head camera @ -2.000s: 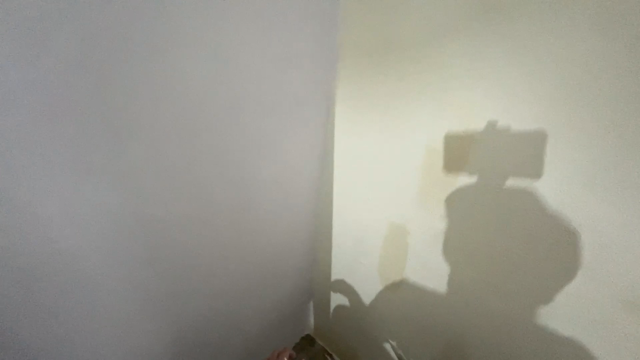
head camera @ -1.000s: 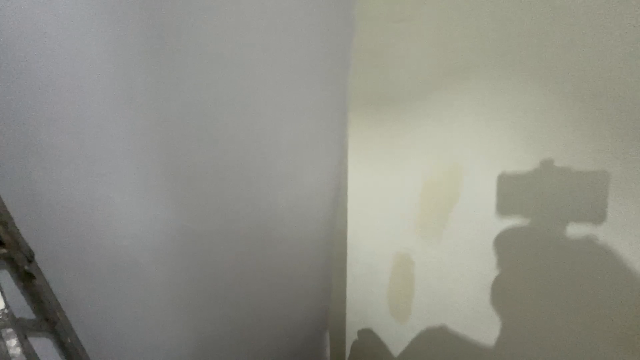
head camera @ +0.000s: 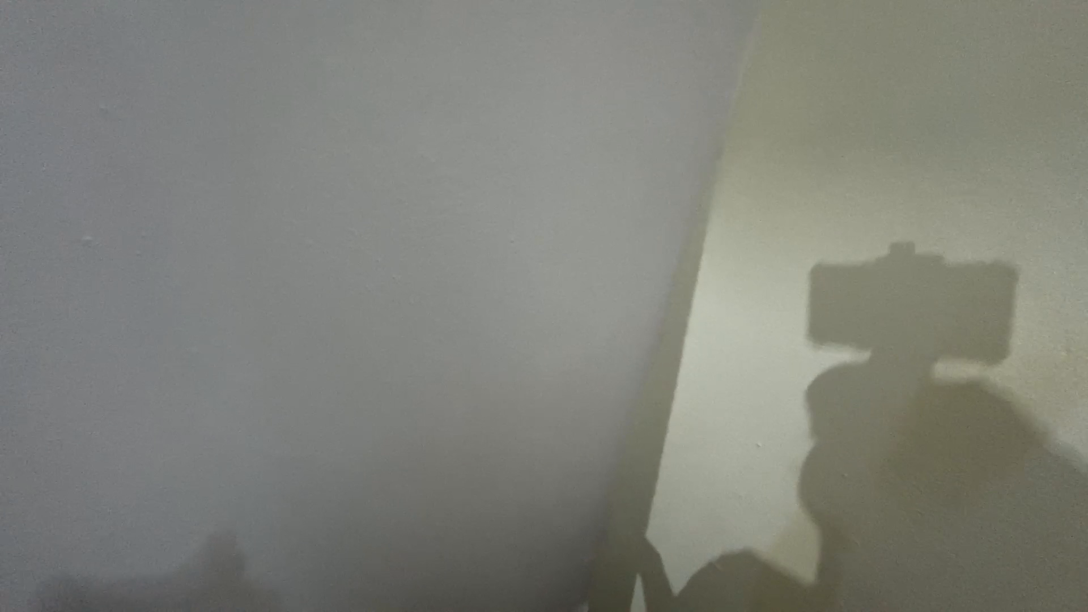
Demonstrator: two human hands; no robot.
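Neither my left hand nor my right hand shows in the view, so what they hold or touch cannot be seen. A grey wall [head camera: 382,255] fills the left and middle. At the right it meets a pale yellowish wall [head camera: 739,382] along a tilted corner line. On the pale wall lies the dark shadow of a head and shoulders [head camera: 918,476], topped by the shadow of a box-shaped device [head camera: 909,306].
A faint dark shadow [head camera: 170,586] lies low on the grey wall at the left. Small bumps mark the surface of the grey wall. A darker shaded strip [head camera: 650,425] runs down beside the corner.
The view has shifted and tilted. The ladder-like frame seen at the lower left one second ago is out of view. A faint shadow now shows at the lower left.
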